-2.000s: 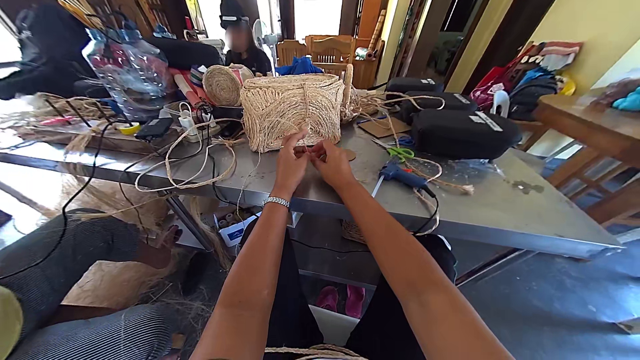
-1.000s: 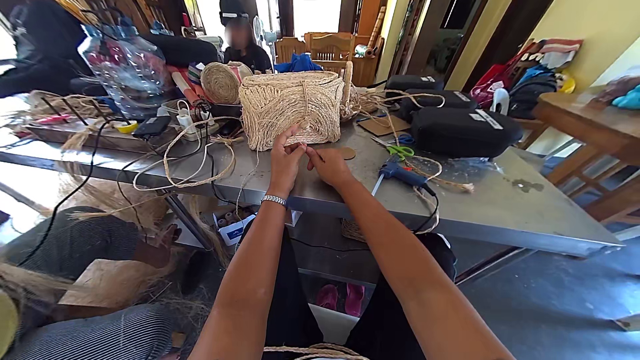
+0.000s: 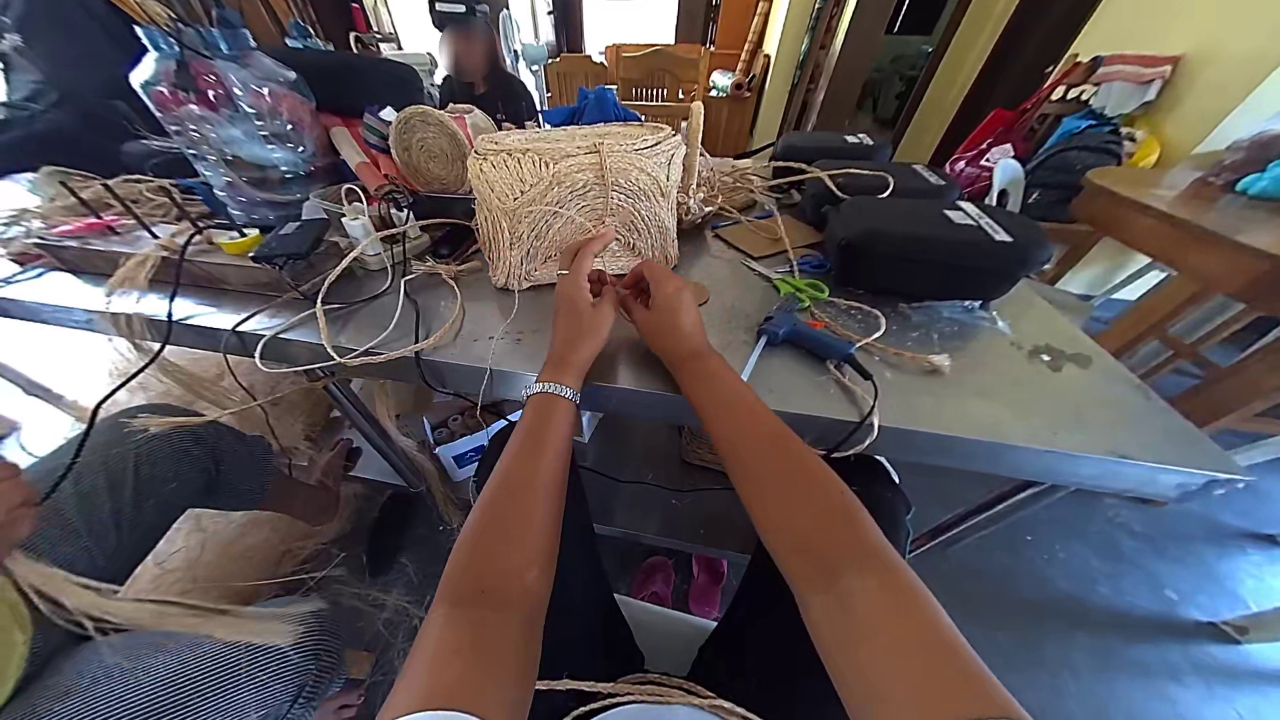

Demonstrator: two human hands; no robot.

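Note:
A woven bag of braided natural fiber (image 3: 575, 200) stands upright on the metal table, its spiral-patterned side toward me. Just before its lower edge, my left hand (image 3: 585, 305) and my right hand (image 3: 660, 305) meet with fingertips pinched close together. Something thin and small seems to be between them, too fine to make out; it may be a fiber strand. A ring and a metal watch band are on the left. To the right of my right hand lie a blue glue gun (image 3: 815, 335) and green-handled scissors (image 3: 800, 290). A thin cord (image 3: 500, 340) hangs from the bag's lower left.
Black hard cases (image 3: 930, 245) stand at the right on the metal table (image 3: 1080, 400). Looped braid (image 3: 345, 350) and cables lie left, near a coiled fiber roll (image 3: 430, 150) and a plastic water bottle (image 3: 235, 120). A co-worker's legs and fiber bundle are at lower left; another person sits behind.
My hands stay close together before the bag, with only small finger shifts. At the lower left, a co-worker's hand with a bundle of fibers has come into view.

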